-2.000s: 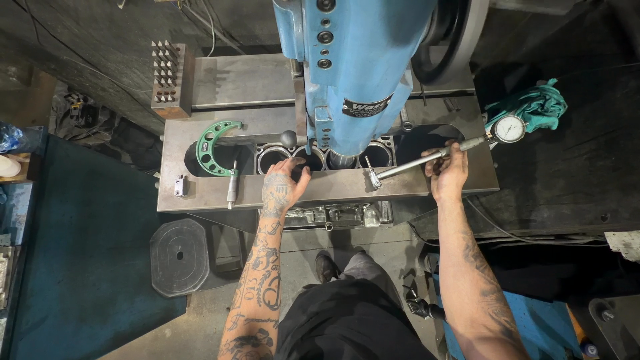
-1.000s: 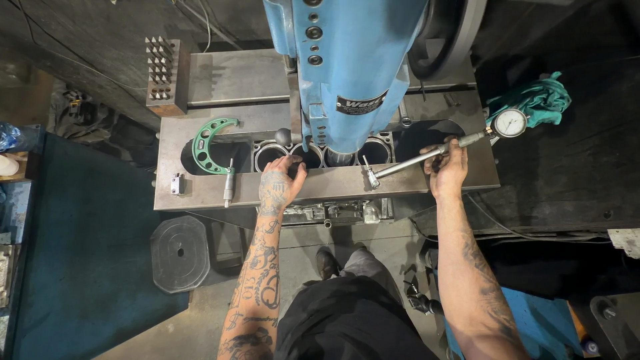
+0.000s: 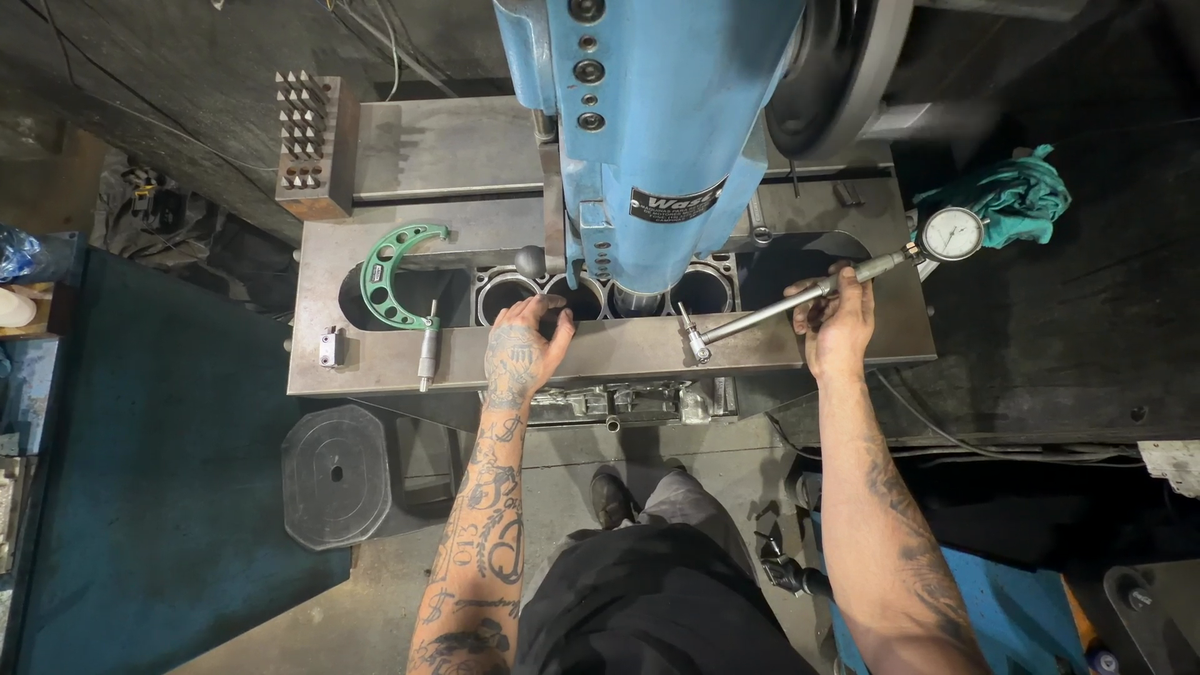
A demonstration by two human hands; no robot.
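My right hand (image 3: 841, 319) is closed around the upper shaft of a dial bore gauge (image 3: 764, 312); its round dial (image 3: 952, 234) points up to the right and its measuring head lies over the front strip of the machine table. My left hand (image 3: 527, 345) rests at the near edge of the engine block (image 3: 487, 283), fingers over a cylinder bore, with nothing visible in it; its fingertips are partly hidden in shadow. The blue boring machine's spindle (image 3: 641, 298) stands at another bore. Left of my left hand, a green outside micrometer (image 3: 382, 278) lies across the table opening.
The steel machine table (image 3: 600, 352) frames the block. A holder of pointed tool bits (image 3: 316, 187) stands at its back left, a small metal block (image 3: 331, 347) at its front left. A wrench (image 3: 757, 220) lies behind the bores. A teal cloth (image 3: 1008, 192) is beyond the dial.
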